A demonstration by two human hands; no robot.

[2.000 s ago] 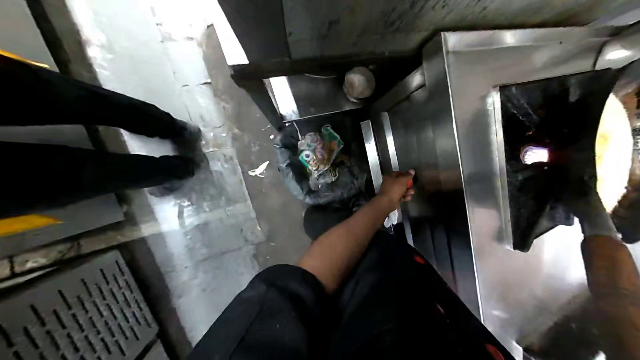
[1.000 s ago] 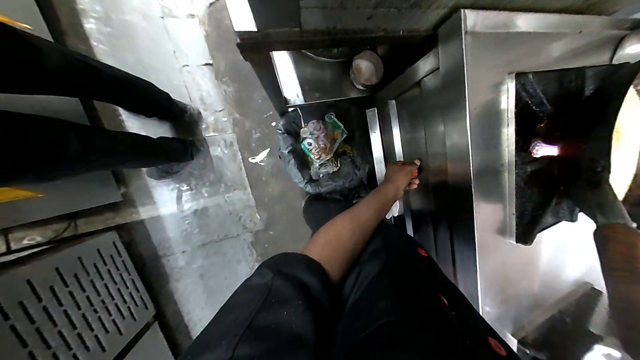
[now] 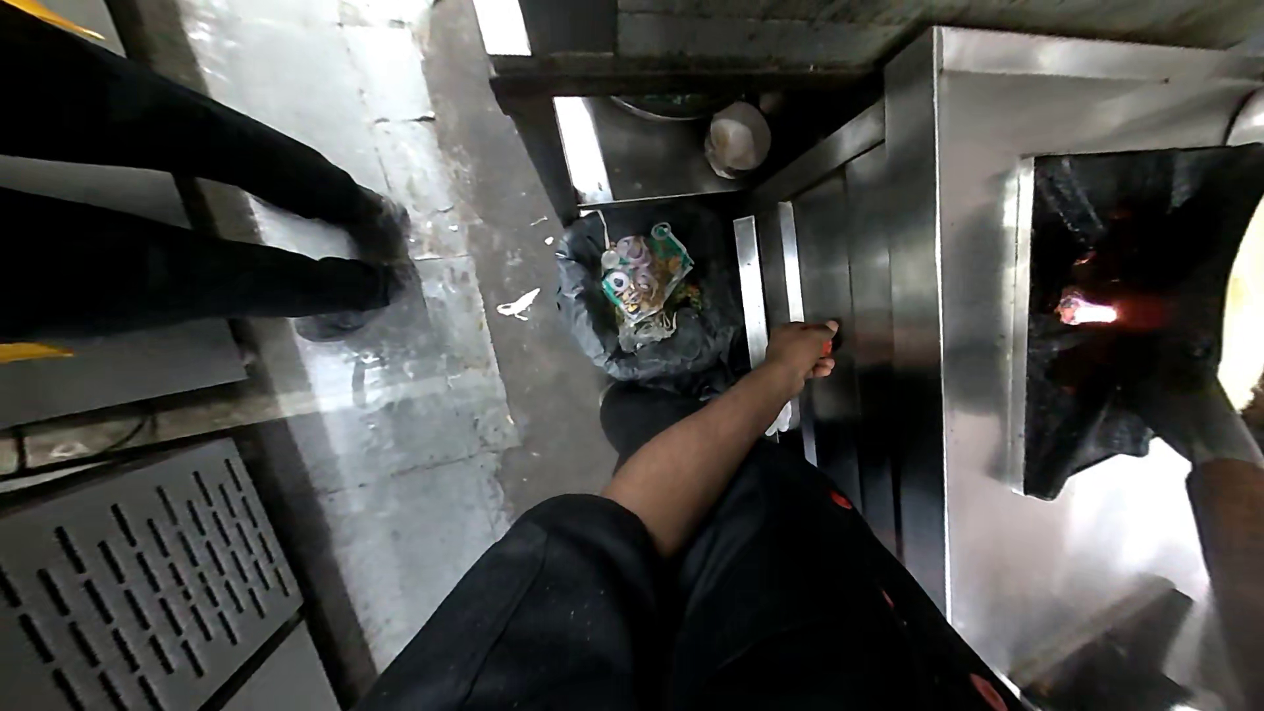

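Observation:
My left hand (image 3: 803, 351) has its fingers closed around a small red knob (image 3: 828, 348) on the dark front of a steel cooking range (image 3: 987, 395). On the range top, a flame (image 3: 1086, 311) glows inside a square, blackened burner opening. At the right edge my right hand (image 3: 1190, 410), dim and seemingly under a grey covering, is beside the rim of a large pan (image 3: 1246, 296) with pale yellow contents. Only part of this pan is in view. The right fingers cannot be made out, so their grip is unclear.
A bin lined with a black bag (image 3: 588, 326) holds plastic waste below the range front. Beyond it, a steel shelf (image 3: 642, 148) carries a pale, round container (image 3: 738, 140). Another person's legs (image 3: 197, 267) stand at left on wet floor, near a slotted metal panel (image 3: 148, 583).

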